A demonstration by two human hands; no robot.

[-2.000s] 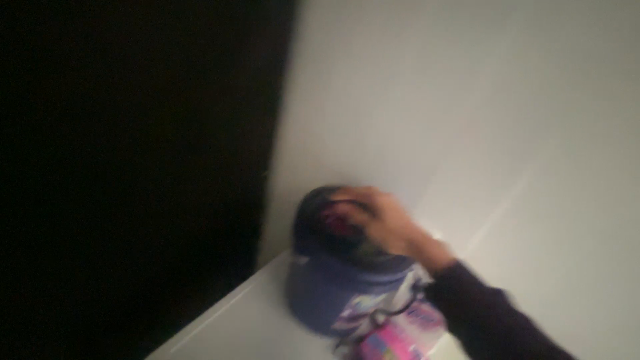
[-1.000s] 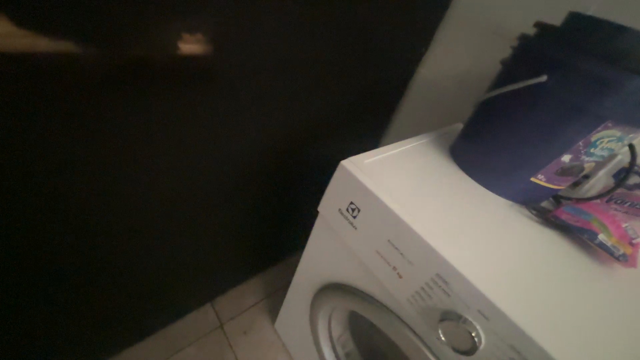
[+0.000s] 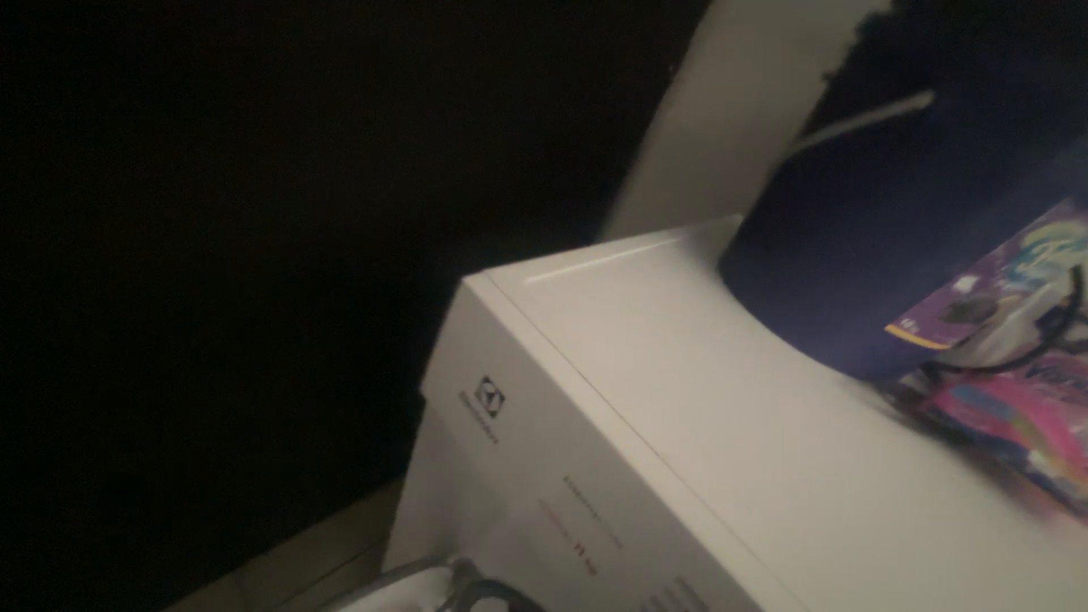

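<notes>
Neither my left hand nor my right hand shows in the head view. A dark blue plastic bucket [image 3: 867, 229] with a pale handle stands on the top of a white Electrolux front-loading washing machine [image 3: 663, 357]. Against the bucket's right side is a purple printed packet [image 3: 969, 297]. A pink packet [image 3: 1011, 408] lies in front of it on the machine top, with a black cord or loop [image 3: 1045, 340] across the two. The bucket's upper part is too dark to make out.
A large dark surface [image 3: 297, 255] fills the left side. Behind the machine rises a pale wall [image 3: 705, 119]. Floor tiles [image 3: 331, 552] show at the lower left. At the bottom edge is a pale rounded object with a grey rim [image 3: 408, 586], partly cut off.
Two seconds ago a hand was at the top of the bucket; it is out of view now. The pale rounded object has come into view at the bottom. The view has swung strongly.
</notes>
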